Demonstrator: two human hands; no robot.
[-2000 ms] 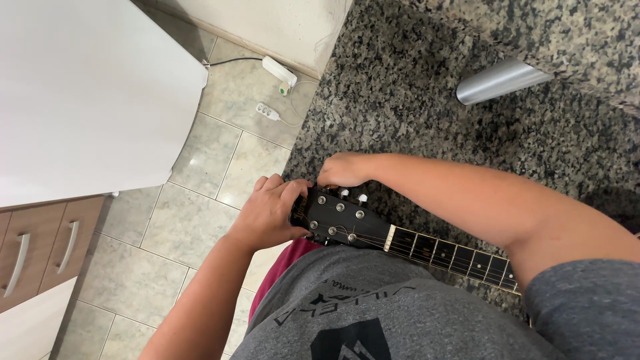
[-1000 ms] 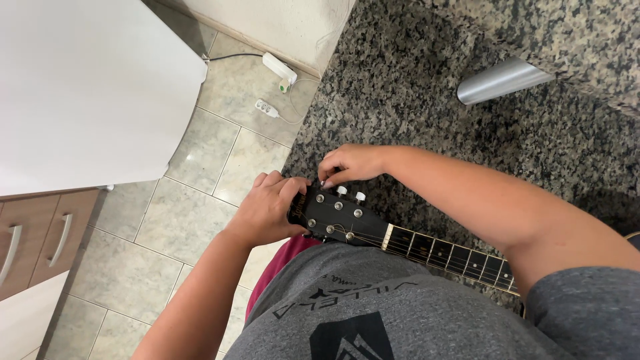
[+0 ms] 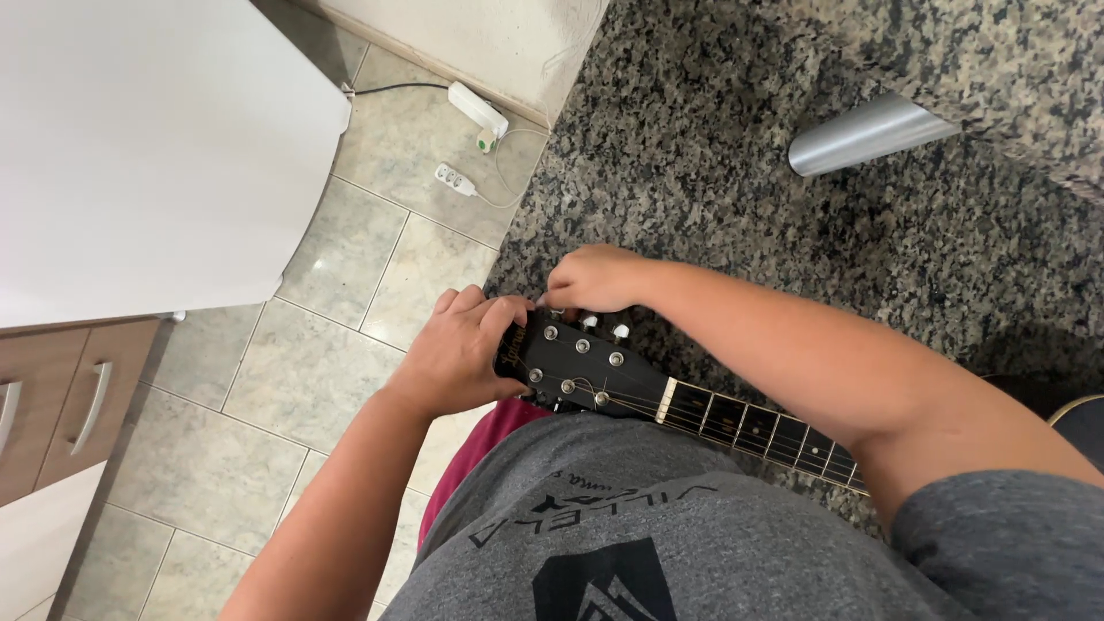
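Observation:
A guitar's black headstock (image 3: pixel 573 362) lies at the granite counter's edge, with metal string posts and pale-buttoned tuning pegs. Around its outer end my left hand (image 3: pixel 461 354) is clasped, thumb on the near edge and fingers on the far one. My right hand (image 3: pixel 599 278) pinches the outermost tuning peg on the far side, which the fingers partly cover. Two more far-side peg buttons (image 3: pixel 621 331) show beside it. Strings run over the white nut (image 3: pixel 667 400) onto the dark fretboard (image 3: pixel 759 431), partly hidden by the right forearm. Part of the guitar body (image 3: pixel 1078 440) shows at the right edge.
The speckled granite counter (image 3: pixel 690 172) carries a slanted metal tube (image 3: pixel 871 134) under a raised granite ledge (image 3: pixel 1035 78). White power strips (image 3: pixel 477 108) with cords lie on the tiled floor (image 3: pixel 319 362). A white appliance (image 3: pixel 155 155) and wooden drawers (image 3: pixel 65 405) stand at left.
My right hand has shifted slightly at the far side of the headstock, its fingers changing their position around the outermost peg. My left hand has stayed on the headstock's end.

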